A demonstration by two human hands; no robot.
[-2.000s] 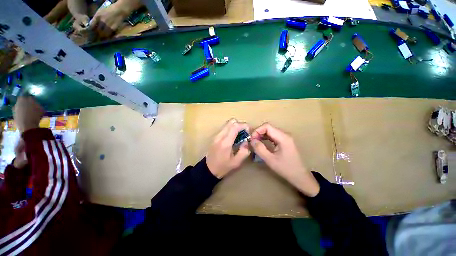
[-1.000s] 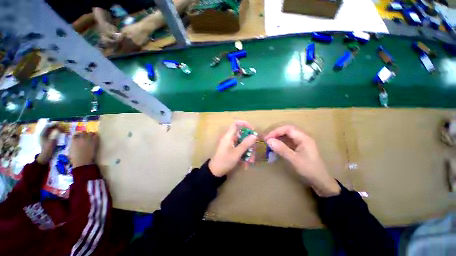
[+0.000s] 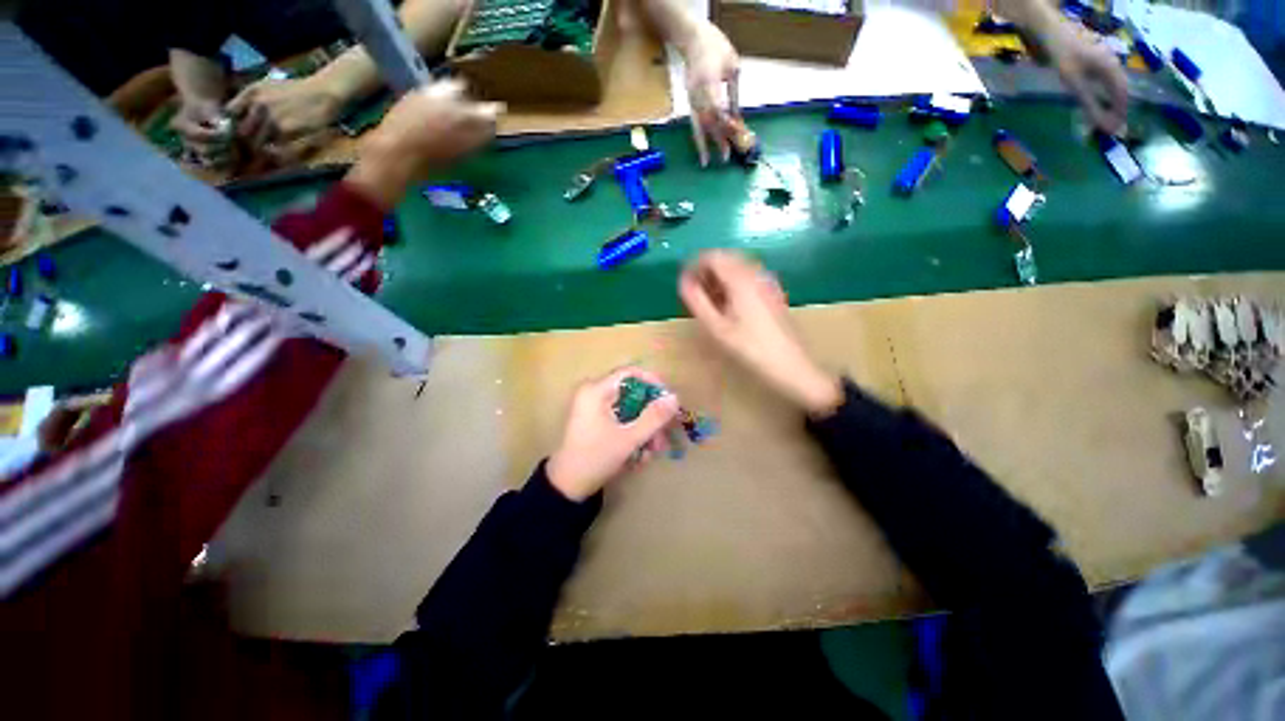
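Note:
My left hand [image 3: 603, 434] is closed around a green circuit board [image 3: 638, 399] over the cardboard-covered bench. Small blue and reddish parts [image 3: 696, 425] stick out past its fingertips; I cannot tell whether they are leads or a cell. My right hand [image 3: 743, 313] is raised over the near edge of the green belt, apart from the left. It is blurred, with fingers curled, and whether it holds anything is not visible. Blue battery cells [image 3: 623, 249] wired to small green boards lie on the belt beyond.
A perforated metal upright [image 3: 254, 254] stands at left. A neighbour's red striped sleeve [image 3: 240, 380] reaches past it over the belt. Other hands [image 3: 712, 85] reach in from the far side. A cardboard tray [image 3: 536, 73] holds boards. Beige pieces [image 3: 1219, 338] lie at the bench's right.
My right hand has left the left hand and moved forward to the belt edge. The neighbour's arm has swung across the belt. A far-side hand has come over the belt.

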